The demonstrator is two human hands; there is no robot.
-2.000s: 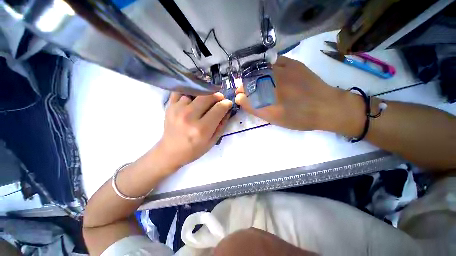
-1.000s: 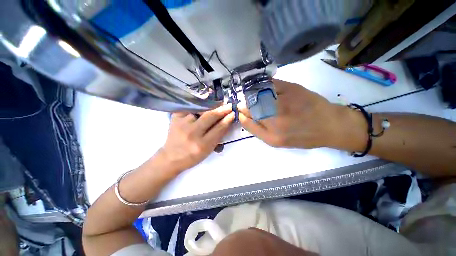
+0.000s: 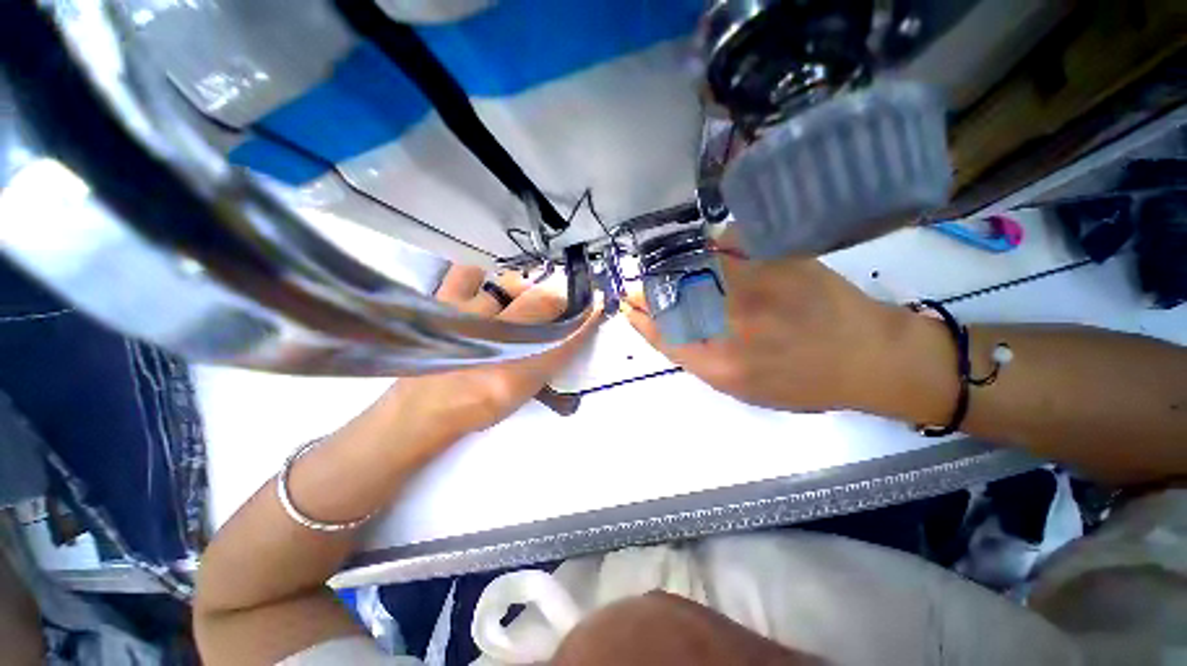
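Note:
A small dark sliver, which looks like navy cloth (image 3: 611,305), shows at the presser foot (image 3: 607,276) between my two thumbs. My left hand (image 3: 475,386) lies left of the foot, its thumb tip close to it. A shiny curved metal bar crosses in front of it and hides part of the fingers. My right hand (image 3: 794,341) lies right of the foot, thumb tip beside it. A blue-grey block (image 3: 690,310) covers its other fingertips. Whether either hand grips the cloth is hidden.
The white and blue machine head (image 3: 573,117) and a grey ribbed knob (image 3: 840,169) hang overhead. Pink and blue snips (image 3: 985,234) lie at the right. Navy garment pieces (image 3: 98,403) lie at the left. A marked measuring strip (image 3: 729,510) runs along the front edge.
The view has shifted, so the machine head and knob look larger and lower. The left fingers have spread back and left behind the metal bar. The right hand stays beside the foot.

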